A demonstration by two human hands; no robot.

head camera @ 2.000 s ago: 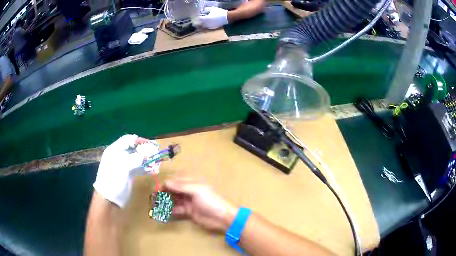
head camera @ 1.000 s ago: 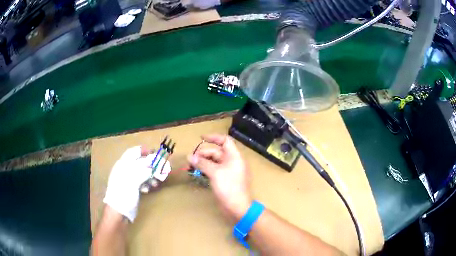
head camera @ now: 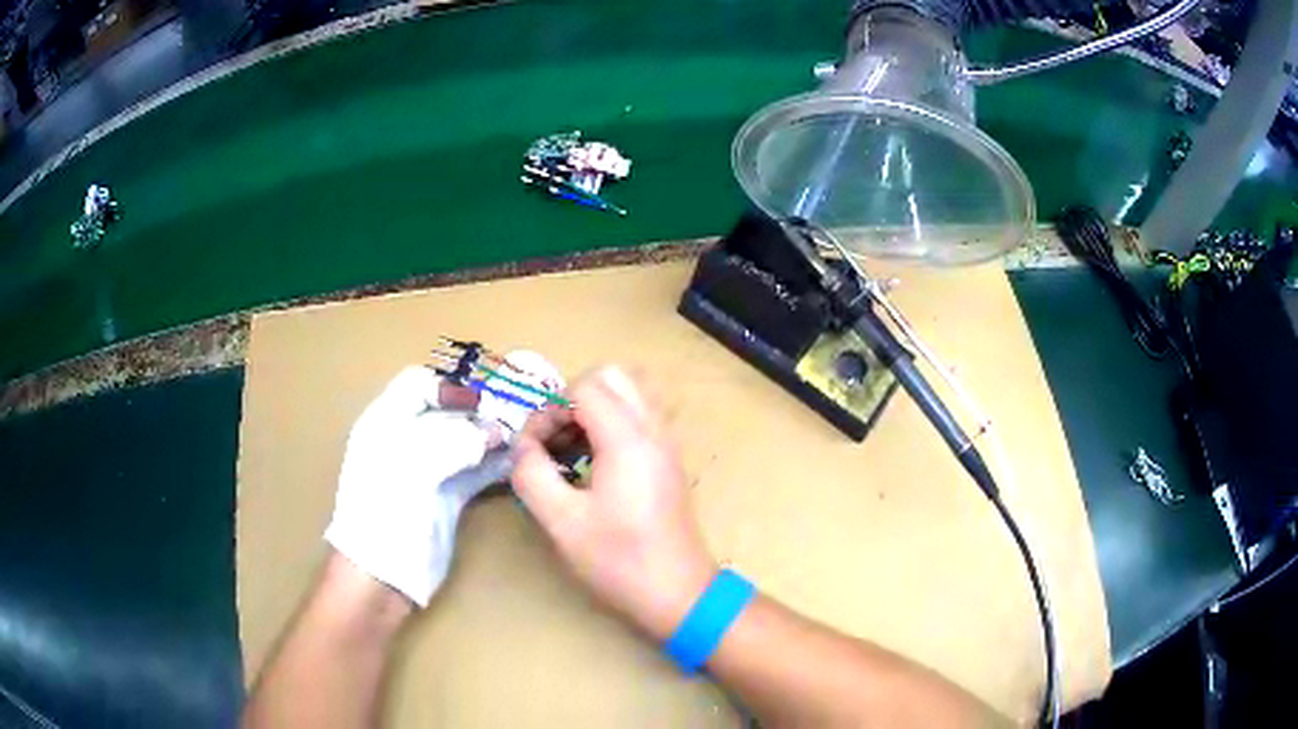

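My gloved left hand [head camera: 420, 477] holds a white plastic housing [head camera: 515, 396] over the tan mat. Blue and green lead wires [head camera: 510, 387] run across the housing, with black parts with thin pins [head camera: 458, 359] at their left end. My bare right hand [head camera: 612, 499], with a blue wristband, pinches at the right end of the wires, touching the work. The circuit board [head camera: 577, 467] is mostly hidden behind my right fingers; only a small piece shows between the hands.
The soldering iron [head camera: 918, 403] rests in its black stand [head camera: 762, 306], right of my hands, beside the sponge [head camera: 850, 368]. The clear fume hood [head camera: 885, 171] hangs above. Unit assemblies [head camera: 577, 168] lie on the green belt [head camera: 356, 157]. A pale wire bundle [head camera: 1153, 477] lies far right.
My hands have come together at the housing. The black parts on the wires now point left instead of up. The unit assemblies on the belt appear further left, and the view has shifted.
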